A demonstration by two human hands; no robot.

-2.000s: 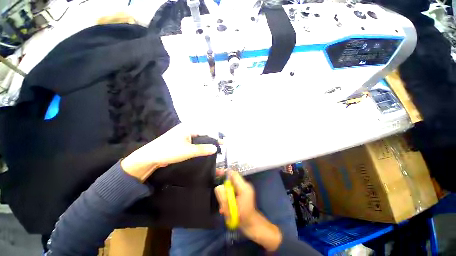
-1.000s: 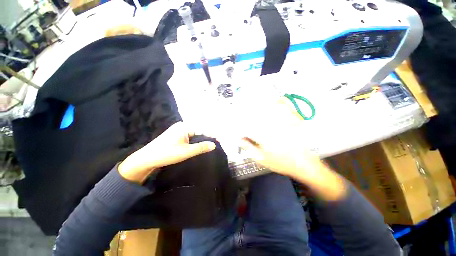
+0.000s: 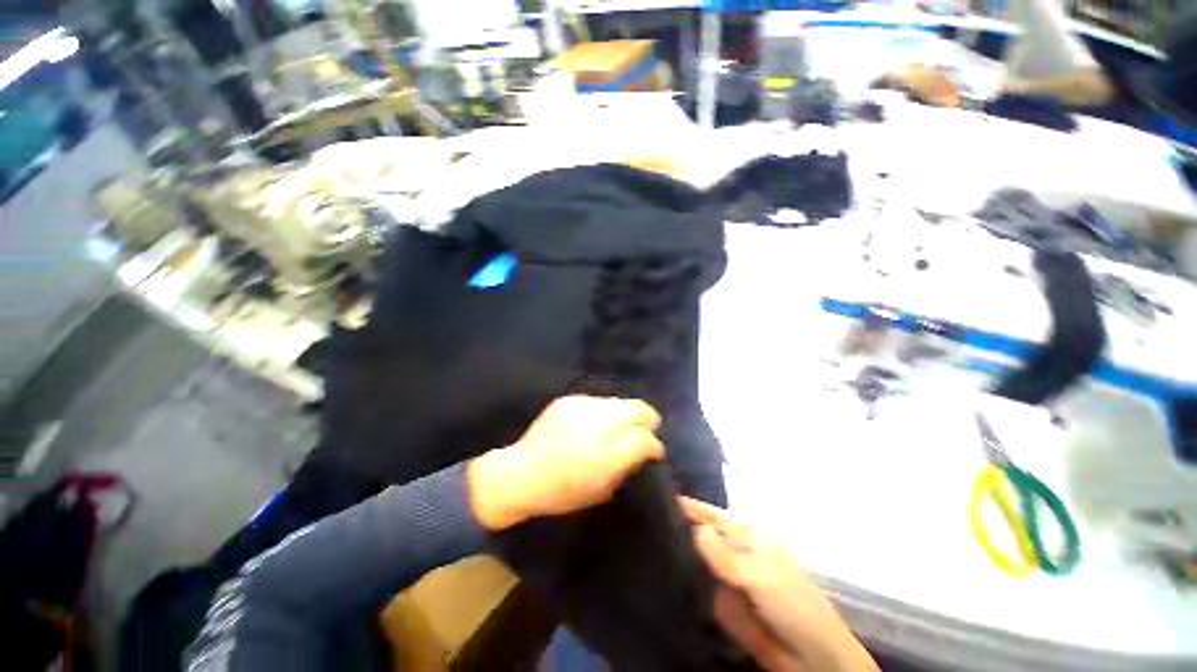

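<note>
The black garment piece [image 3: 446, 355] lies over the left part of the white table and hangs over its front edge, with a small bright blue patch [image 3: 494, 272] near its upper left. My left hand [image 3: 567, 460] is closed on the cloth near the table edge, its fingertips partly hidden. My right hand [image 3: 761, 584] is at the right edge of the hanging cloth, fingers against it; its grip is blurred. The scissors [image 3: 1021, 519], with one yellow and one green loop, lie on the table to the right of my hands.
The white sewing machine [image 3: 919, 282] with a blue stripe stands at the right, a black strip [image 3: 1070, 322] draped over it. A cardboard box [image 3: 453, 610] is below the cloth. Grey floor [image 3: 197, 420] and blurred piles of material show at the left.
The view has swung left. The scissors moved from my right hand onto the table. My right hand has come to the cloth's right edge, and my left hand has closed over the cloth.
</note>
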